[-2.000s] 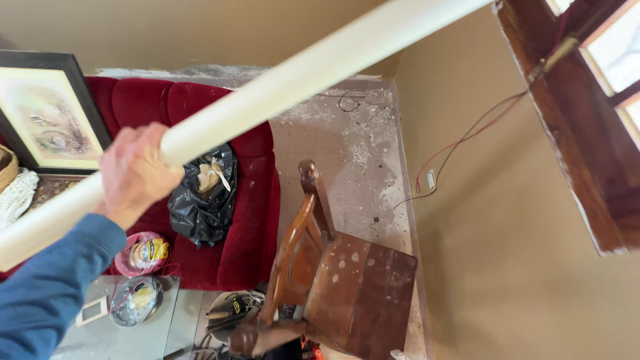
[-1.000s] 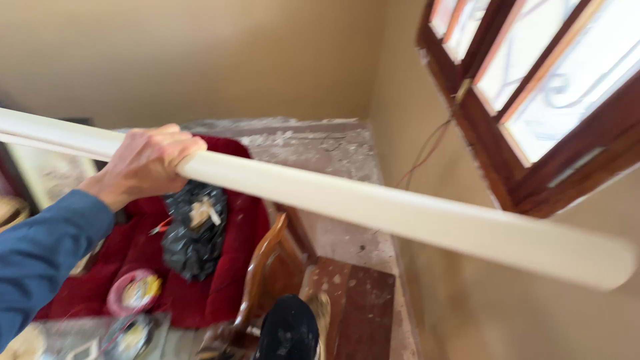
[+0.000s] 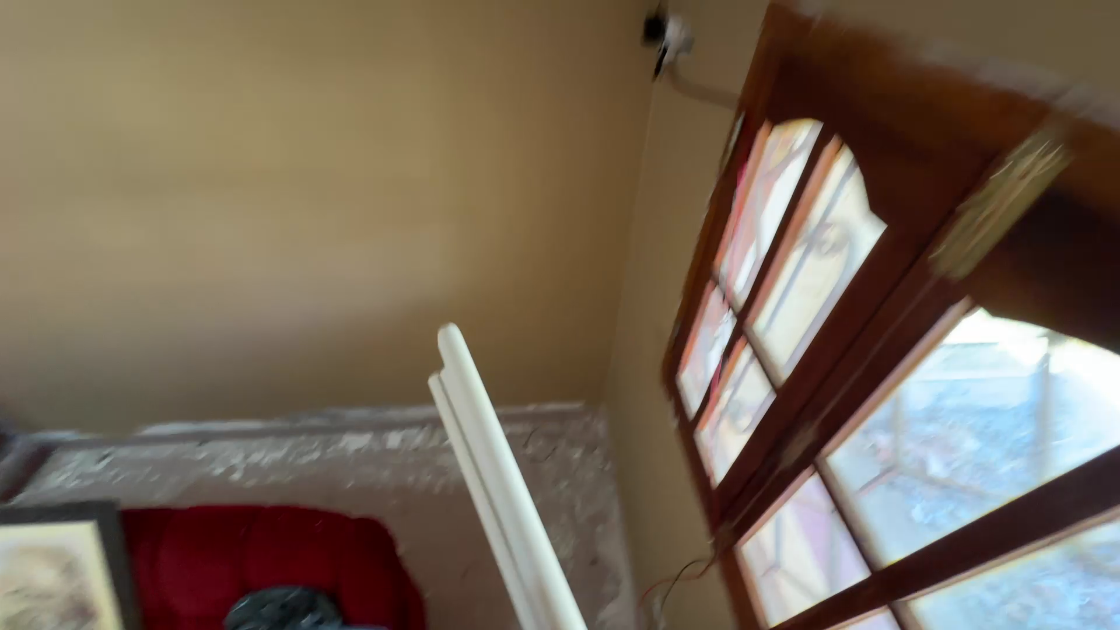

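A long white moulding strip (image 3: pixel 507 481) rises from the bottom edge of the head view, its stepped upper end standing out against the tan wall (image 3: pixel 306 219). Neither of my hands shows, so what holds the strip is hidden below the frame. Left of the strip is the red tufted sofa (image 3: pixel 262 542), with a black plastic bag (image 3: pixel 284 608) on it and a framed picture (image 3: pixel 61 569) at its left.
A brown wooden window (image 3: pixel 875 289) with glass panes fills the right side. Loose wires (image 3: pixel 678 582) hang by its lower corner, and a small black-and-white device (image 3: pixel 669 39) sits high near the wall corner. The floor (image 3: pixel 437 490) is stained with white.
The white strip has swung from lying across the view to pointing upward. The hand that gripped it has left view. The view has tilted up toward the wall and window.
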